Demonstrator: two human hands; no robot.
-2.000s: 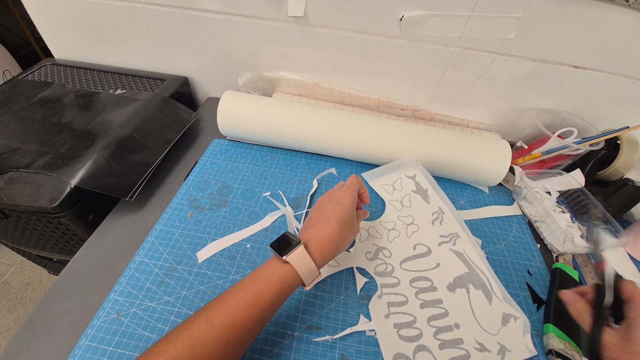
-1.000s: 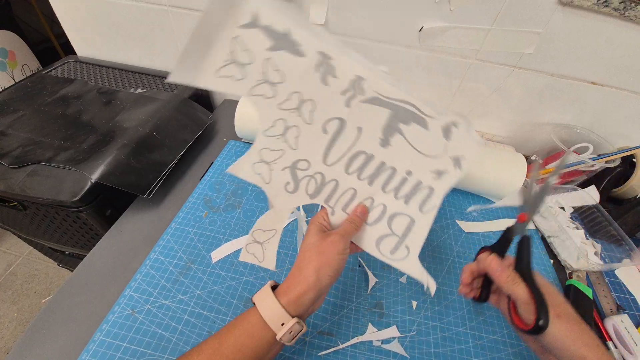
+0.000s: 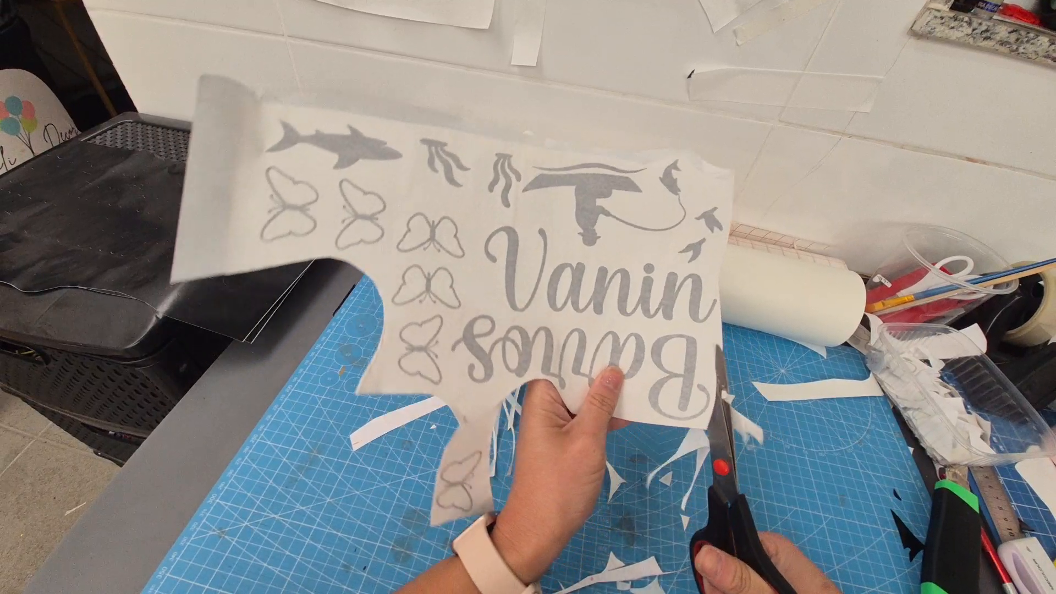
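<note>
My left hand [image 3: 569, 437], with a pale watch band on the wrist, pinches the lower edge of a white vinyl decal sheet [image 3: 330, 198] between thumb and fingers. Grey cut shapes show on the sheet: butterflies, a shark, other sea shapes and script lettering. It is raised above the blue cutting mat [image 3: 330, 478]. At the lower right, my right hand [image 3: 751, 569] holds black-handled scissors [image 3: 722, 467], fingers in the handles. Their blades point up along the sheet's lower right edge and look nearly closed. A narrow offcut [image 3: 747, 425] hangs beside the blades.
Paper scraps [image 3: 615, 573] lie on the mat. Behind it are a white roll [image 3: 792, 297] and a tiled wall. At right are a clear plastic tub [image 3: 949, 396] of scraps, a green-and-black cutter [image 3: 949, 536] and a metal ruler [image 3: 994, 503]. A black crate [image 3: 91, 371] stands left.
Two seconds ago the sheet lay on the mat; it is now raised in my left hand. The scissors have moved left from the right side to the sheet's edge.
</note>
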